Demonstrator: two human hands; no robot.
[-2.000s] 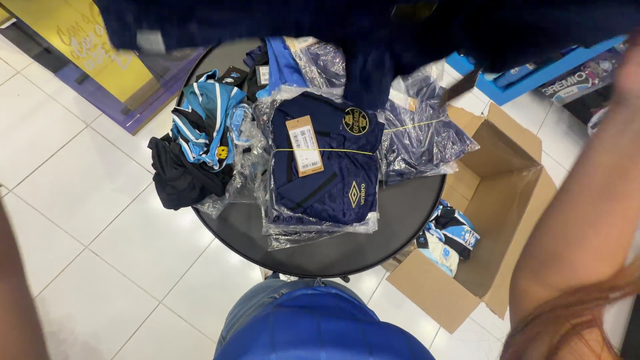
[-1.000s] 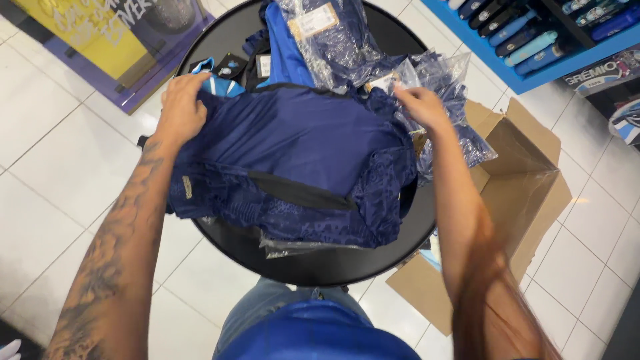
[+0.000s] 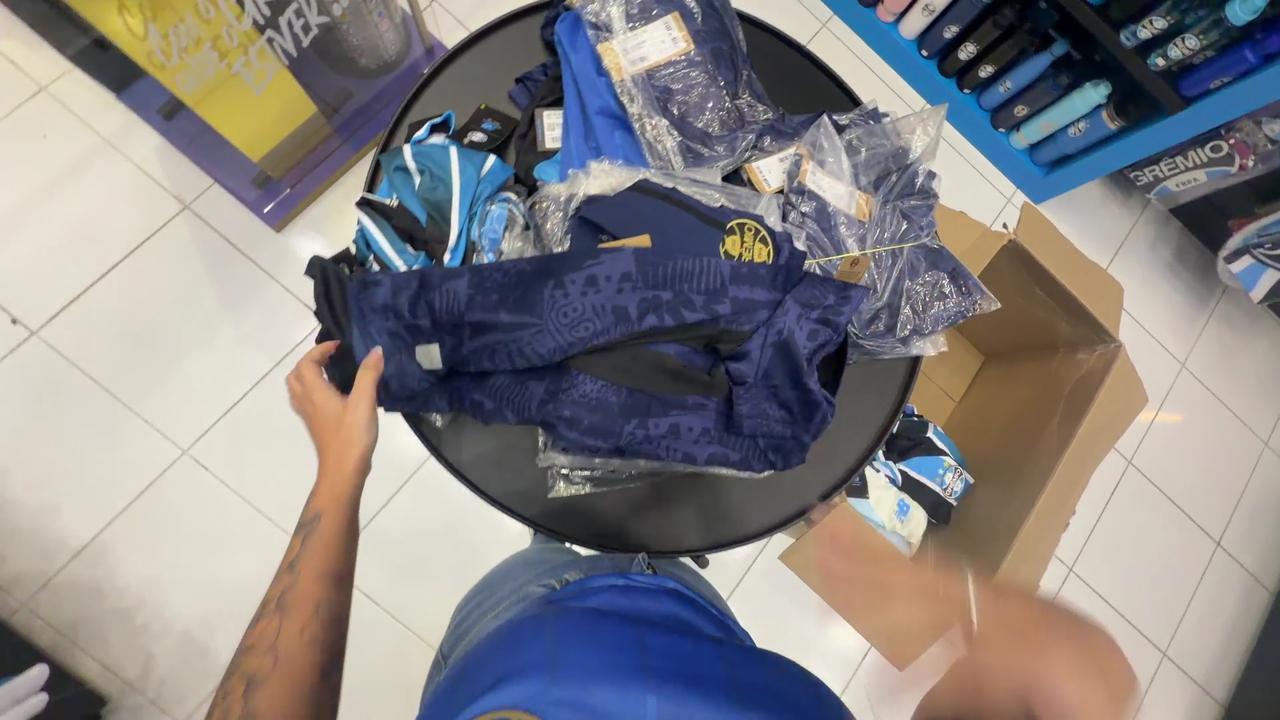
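A navy patterned jersey (image 3: 500, 330), folded lengthwise, lies across the front of the round black table (image 3: 620, 520), over a bagged navy garment (image 3: 660, 220) with a gold crest. My left hand (image 3: 335, 400) is at the jersey's left end, thumb and fingers apart around its edge; whether it pinches the cloth I cannot tell. My right hand (image 3: 870, 550) is a blur near the table's lower right edge, off the jersey, and its fingers cannot be made out. Behind the jersey lie a blue striped jersey (image 3: 430, 195) and more navy garments in clear plastic (image 3: 690, 90).
An open cardboard box (image 3: 1040, 410) stands on the tiled floor at the right, with striped garments (image 3: 915, 470) in it. A blue shelf (image 3: 1040, 180) with bottles is at the upper right. A yellow and purple display panel (image 3: 240, 90) is at the upper left.
The navy jersey, spread wide under both hands a second ago, is now folded narrower. My right hand has left its upper right part and moved down toward me. My left hand has moved lower along its left end.
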